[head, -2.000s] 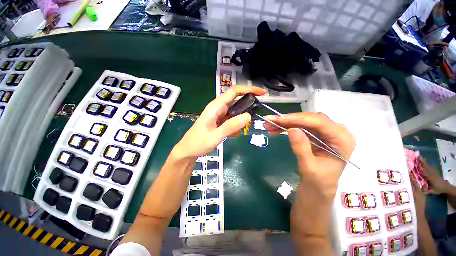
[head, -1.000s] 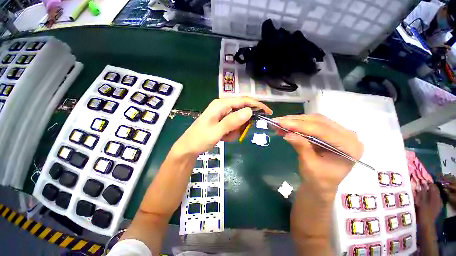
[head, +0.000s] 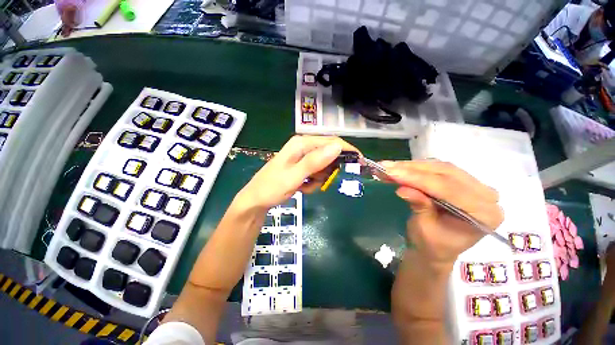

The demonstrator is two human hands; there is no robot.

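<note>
My left hand (head: 290, 170) holds a small black watch case (head: 347, 156), mostly hidden by the fingers. A yellow-orange flex strip (head: 330, 180) hangs below the case. My right hand (head: 448, 202) holds silver tweezers (head: 465, 216), their tips at the case's right side. Whether the tips touch it or grip anything is too small to tell. White scraps (head: 350, 188) lie on the green bench under the hands, with another scrap (head: 384, 255) nearer me. A gasket sheet (head: 272, 269) with dark square openings lies flat by my left forearm.
The left blister tray (head: 160, 183) holds black cases, with stacked trays (head: 50, 135) beyond it. The right tray (head: 482, 162) holds pink-edged units (head: 498, 272). A black tangled heap (head: 381, 74) sits on a tray behind my hands. Pink pieces (head: 565, 242) lie far right. A person (head: 585, 30) is at upper right.
The case has turned and sits lower in my left hand, and more of the strip shows. The tweezer tips have come together. Another person's hand has moved away from the pink pieces.
</note>
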